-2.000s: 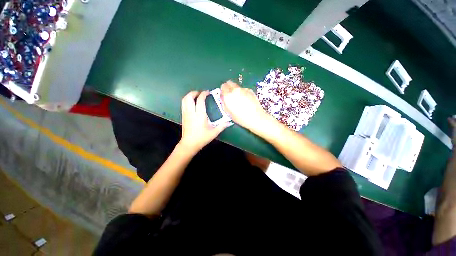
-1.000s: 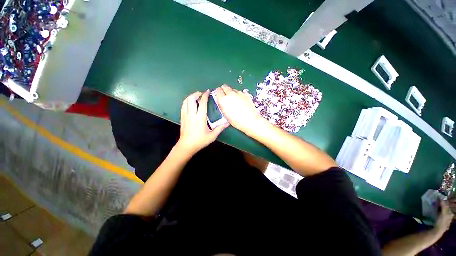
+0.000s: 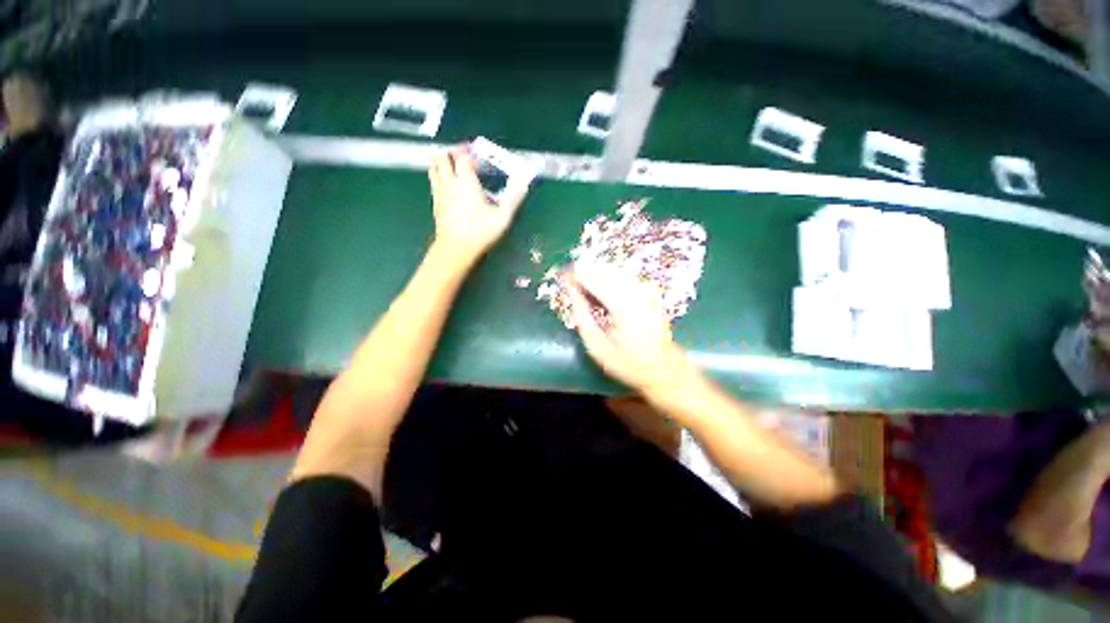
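A white plastic housing (image 3: 502,172) with a window is held by my left hand (image 3: 469,207) near the pale rail, tilted, at the belt's near side. My right hand (image 3: 623,323) is over the near left part of the loose pile of small contacts (image 3: 667,250) on the green bench. It is blurred, and I cannot tell whether its fingers hold a piece. A few loose pieces lie left of the pile.
Spaced white housings (image 3: 788,134) lie on the dark green belt (image 3: 718,91) beyond the pale rail (image 3: 730,180). A slanting metal post (image 3: 645,91) crosses the rail. Stacked housings (image 3: 870,286) stand at right. A bin of mixed parts (image 3: 231,280) is at left. People are at both edges.
My left hand has moved forward to the rail with the housing. My right hand has left the housing and moved onto the pile. The view has turned and shows more of the belt.
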